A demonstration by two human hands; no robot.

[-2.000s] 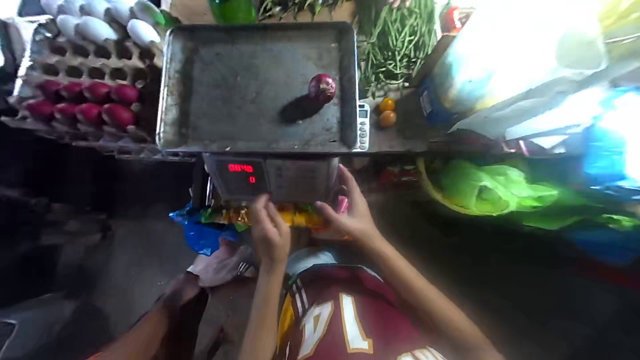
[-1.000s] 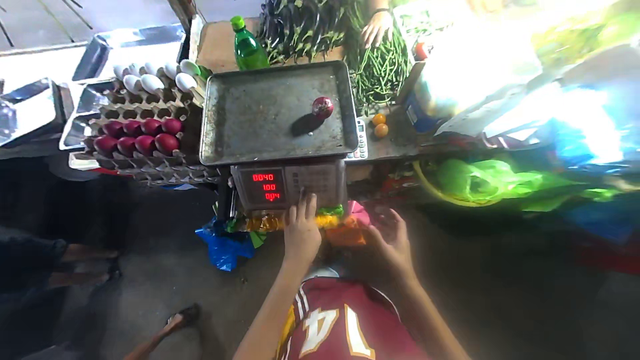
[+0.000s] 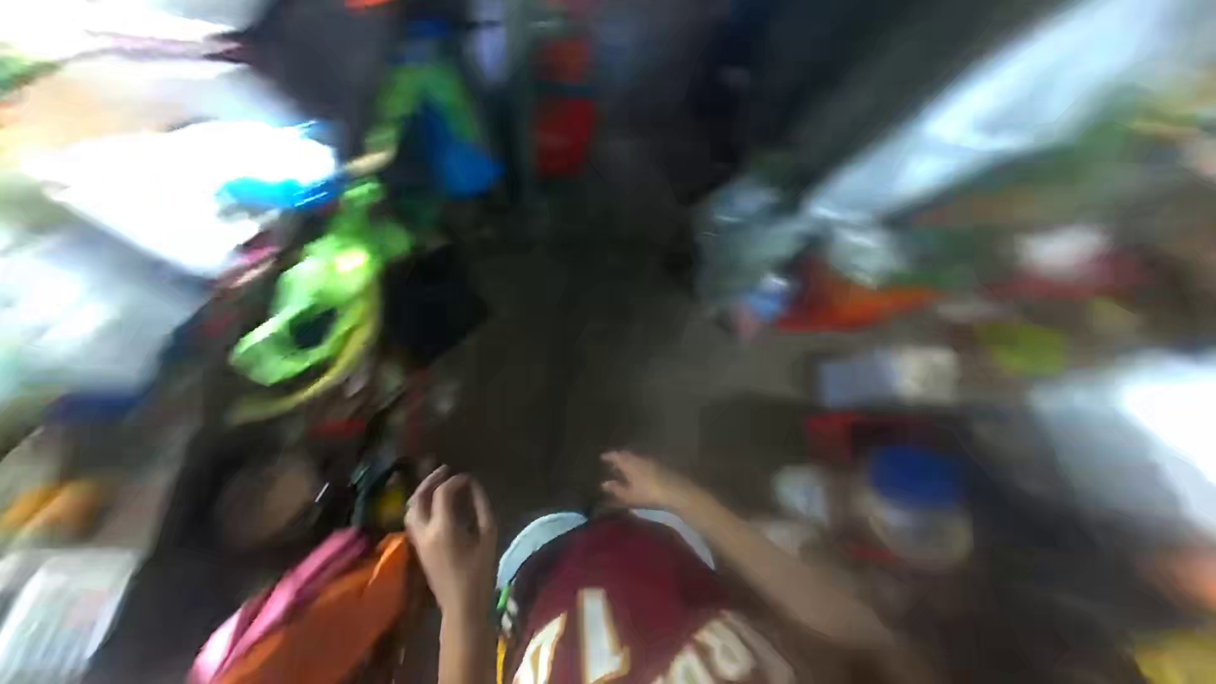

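The view is strongly blurred. My left hand is raised at the lower centre with its fingers curled, beside pink and orange plastic bags at the lower left; whether it holds anything cannot be made out. Right of it, in front of my maroon jersey, my right hand has its fingers spread and shows nothing in them. The weighing scale's tray is out of view.
Green plastic bags hang along the stall on the left, with blue plastic above. Orange round produce lies at the left edge. A blue-lidded jar stands at the right, near a red container. Dark floor runs between both sides.
The view has swung far to the right, away from the scale, egg trays and onion. My left hand has left the scale's keypad, where it was one second ago.
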